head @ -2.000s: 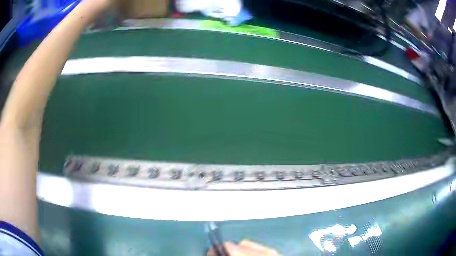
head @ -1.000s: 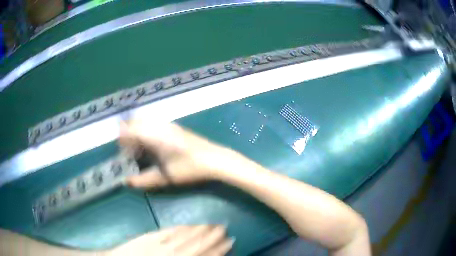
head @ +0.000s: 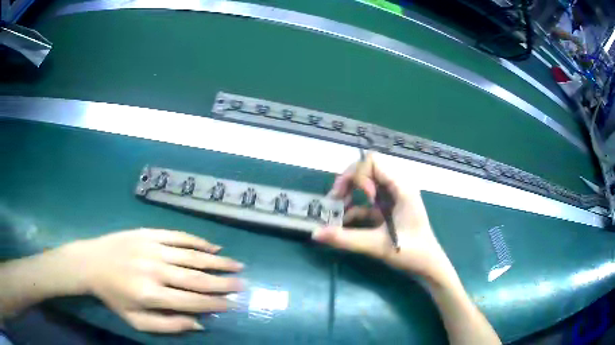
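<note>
A grey fixture bar [head: 232, 202] with a row of several small dark round components lies over the green bench, close in front of me. My right hand [head: 388, 215] grips the bar's right end between thumb and fingers and also holds dark tweezers [head: 388, 217] across the palm, tips up. My left hand [head: 165, 279] is below the bar, palm down and fingers apart, not touching the bar. Whether the bar rests on the bench or is slightly raised I cannot tell.
Several more fixture bars [head: 297, 121] lie end to end beyond the white strip [head: 162, 128], on the green conveyor [head: 162, 60]. A grid of tiny dots [head: 500, 248] is on the bench at right. A bright patch [head: 268, 301] shines beside my left fingers. Machinery stands at upper right.
The view has shifted, so the held bar appears nearer the centre. My left hand now shows fully below it, fingers spread. My right hand still holds the bar's right end.
</note>
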